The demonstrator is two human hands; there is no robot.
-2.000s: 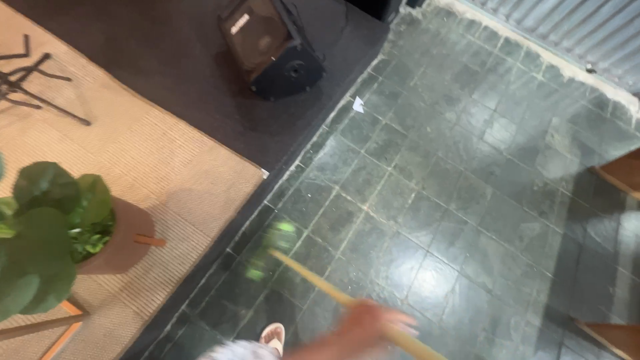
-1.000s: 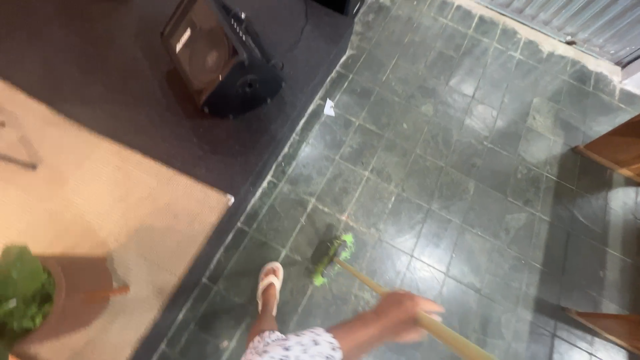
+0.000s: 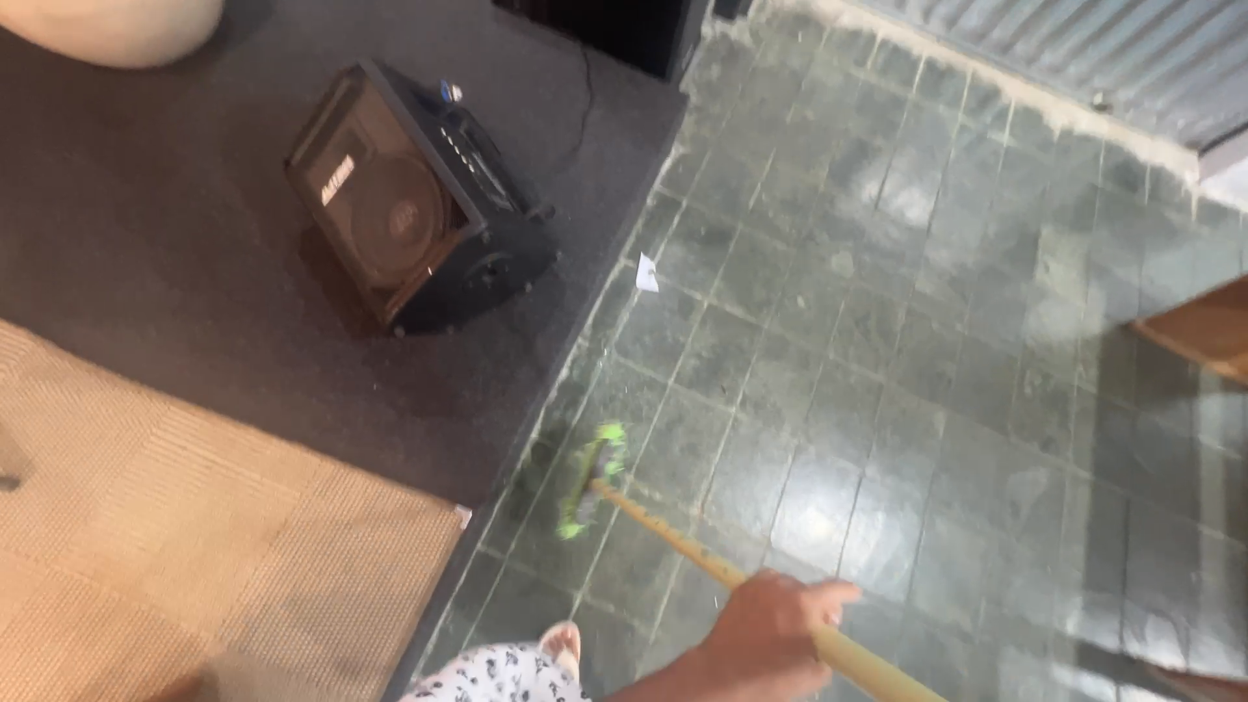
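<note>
My left hand is closed around the pale yellow handle of a broom, reaching in from the bottom of the view. The handle slants from the lower right up to a blurred head with bright green bristles, which rests on the dark green tiles beside the platform edge. A small white scrap lies on the tiles farther up, close to that edge and apart from the broom head. My right hand is out of view, and so is the upper end of the handle.
A black speaker stands on the dark raised platform at the left, with woven tan matting below it. Patterned cloth and a foot in a sandal show at the bottom. Wooden furniture is at the right; a corrugated metal shutter closes the top right.
The broom head has moved left across the tiles, nearer the platform edge than one second ago. My left hand has kept its hold on the handle. The view has shifted.
</note>
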